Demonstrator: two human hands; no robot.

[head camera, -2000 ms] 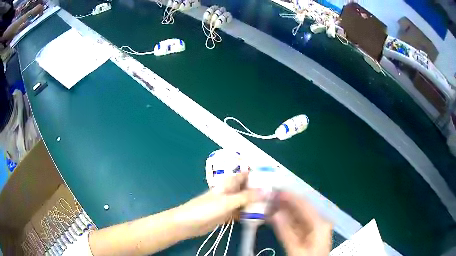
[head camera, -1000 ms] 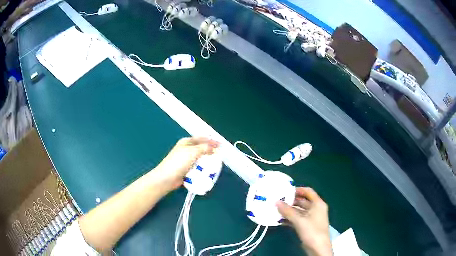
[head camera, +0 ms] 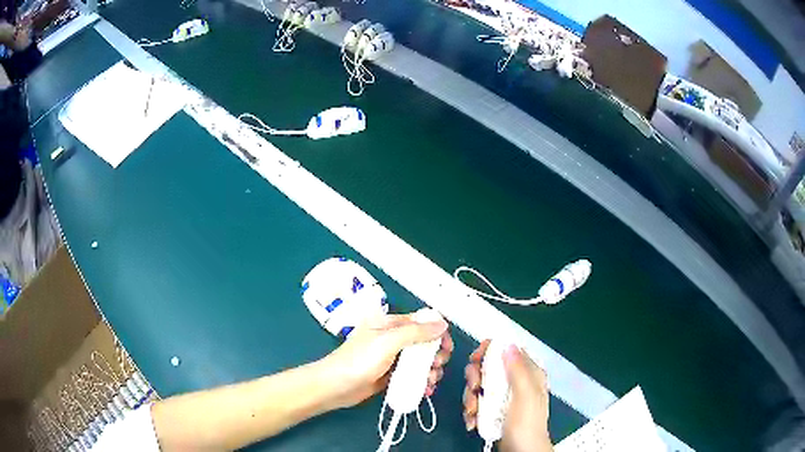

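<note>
My left hand is closed around a white oval unit, with pale cord loops hanging below it. My right hand grips another white unit, its cord end pointing down. The two held units are apart. A round white-and-blue group of units rests on the green bench, beside the pale rail and just behind my left hand; its lower part is hidden by that hand.
Spaced single units with cords lie on the green belt beyond the side rail. White sheets lie at the upper left. An open carton with rows of units is at the lower left. Another paper is at the lower right.
The round group from my right hand's side is no longer there; a round group now rests on the bench left of the rail. Each hand now holds one slim unit. Belt units have shifted rightward.
</note>
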